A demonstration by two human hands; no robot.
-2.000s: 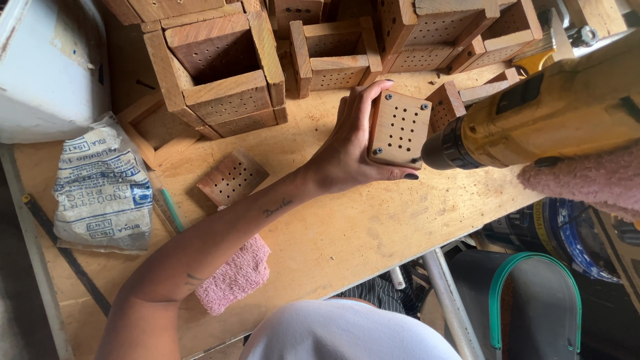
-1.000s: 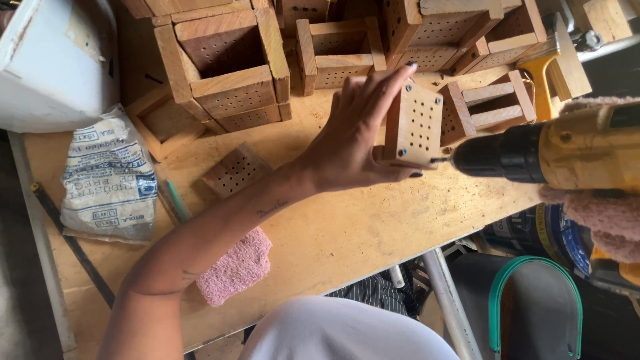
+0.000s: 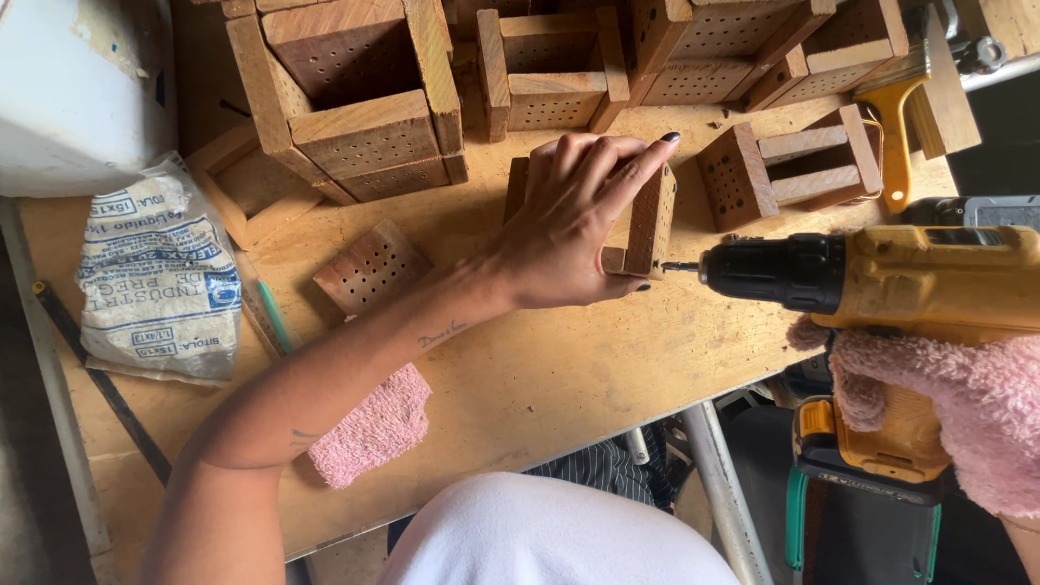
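My left hand (image 3: 573, 215) grips a small wooden box frame (image 3: 650, 215) over the bench, its drilled panel turned to the right. My right hand (image 3: 910, 398), wrapped in pink fluffy cloth, holds a yellow and black cordless drill (image 3: 918, 276) by its handle. The tip of the drill's bit meets the lower corner of the drilled panel, near my left thumb. Most of the box lies hidden behind my left fingers. Left of it, a loose drilled wooden block (image 3: 374, 268) rests on the bench, with a piece of pink towelling (image 3: 374, 426) below my left forearm.
Drilled wooden boxes (image 3: 366, 134) stand along the back of the wooden bench (image 3: 520, 422). Another small box (image 3: 739, 175) sits near a yellow-handled brush (image 3: 894, 154). At the left are a printed plastic bag (image 3: 162, 276), a dark rod (image 3: 101, 382), a green pencil (image 3: 275, 317) and a white container (image 3: 81, 97).
The box in my left hand has turned, so its drilled panel now faces right rather than up. The drill has come round to point left, level, at the panel's lower corner.
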